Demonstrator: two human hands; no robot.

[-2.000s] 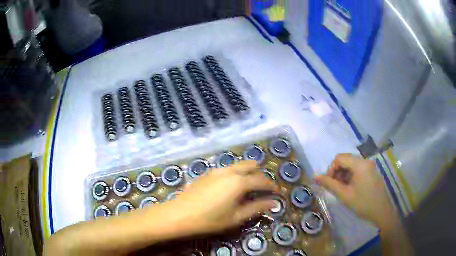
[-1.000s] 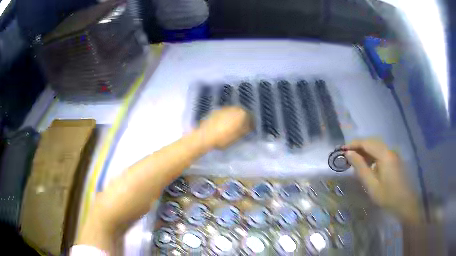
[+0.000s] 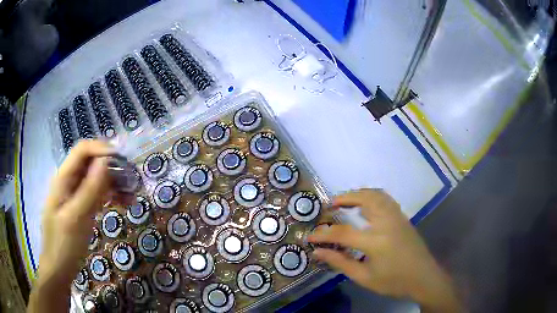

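Note:
The near blister tray (image 3: 299, 160) holds rows of round black lens units (image 3: 247, 191) with pale rings and shiny grey-blue centres. My left hand (image 3: 78, 189) is over the tray's left part, its fingers closed on a dark lens unit (image 3: 124, 175), slightly blurred. My right hand (image 3: 382, 247) is at the tray's right edge, thumb and fingers around a dark part in the edge pocket; whether they grip it is hidden. The far blister tray (image 3: 211, 64) holds slanting rows of black rings (image 3: 146, 88).
A white cable with a small box (image 3: 310, 68) lies beyond the trays, by the blue edge tape. A metal-framed partition stands at the right, with a dark bracket (image 3: 380, 104) at its foot and a blue folder (image 3: 327, 13) at the top. Cardboard (image 3: 9, 269) shows at the left edge.
The view has swung to the right. My left hand has moved from the far tray's rows to above the near tray. My right hand has moved from beside the far tray to the near tray's right edge.

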